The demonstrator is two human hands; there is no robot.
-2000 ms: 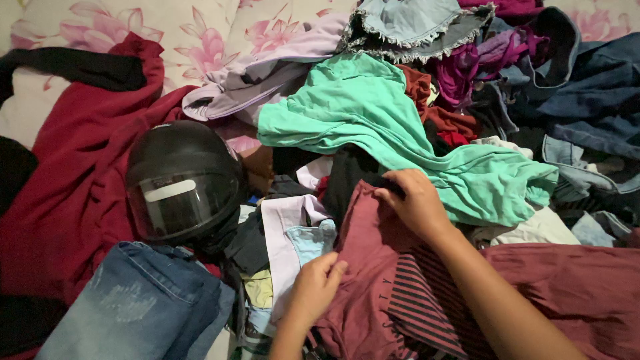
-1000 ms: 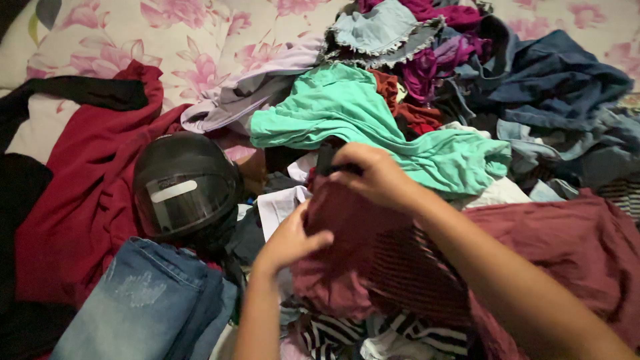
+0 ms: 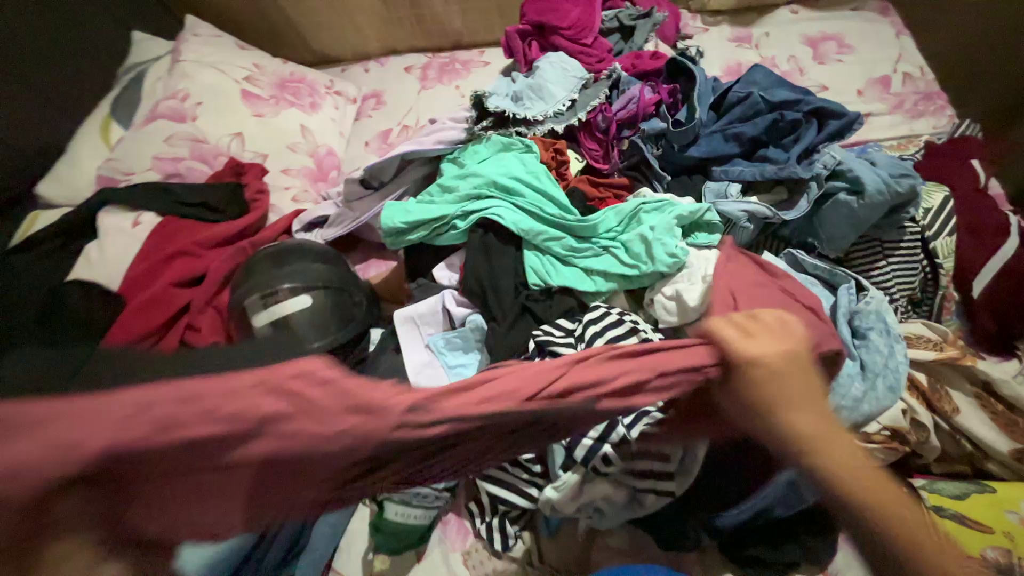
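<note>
A dusty-red garment [image 3: 512, 384] is stretched across the view above the clothes pile, blurred at its left end. My right hand [image 3: 764, 376] grips its right part, with a fold of cloth sticking up past the fingers. A faint skin-toned blur lies at the bottom left corner, too unclear to tell as my left hand. Behind the cloth lie a mint-green garment [image 3: 560, 216], a black garment [image 3: 508, 296] and black-and-white striped clothing [image 3: 608, 320]. Below it are more striped cloth and a dark green item that bears writing [image 3: 404, 520].
A black helmet [image 3: 300, 296] sits at left beside a red garment [image 3: 172, 264]. Blue denim [image 3: 768, 120] is heaped at upper right, light denim [image 3: 868, 344] beyond my right hand. A floral pillow [image 3: 240, 112] stands at back left. Yellow patterned cloth [image 3: 976, 512] lies at lower right.
The dusty-red garment, bunched between both hands before, is now lifted and pulled out sideways. My right hand has moved right. More striped clothing shows. The view now takes in more of the bed.
</note>
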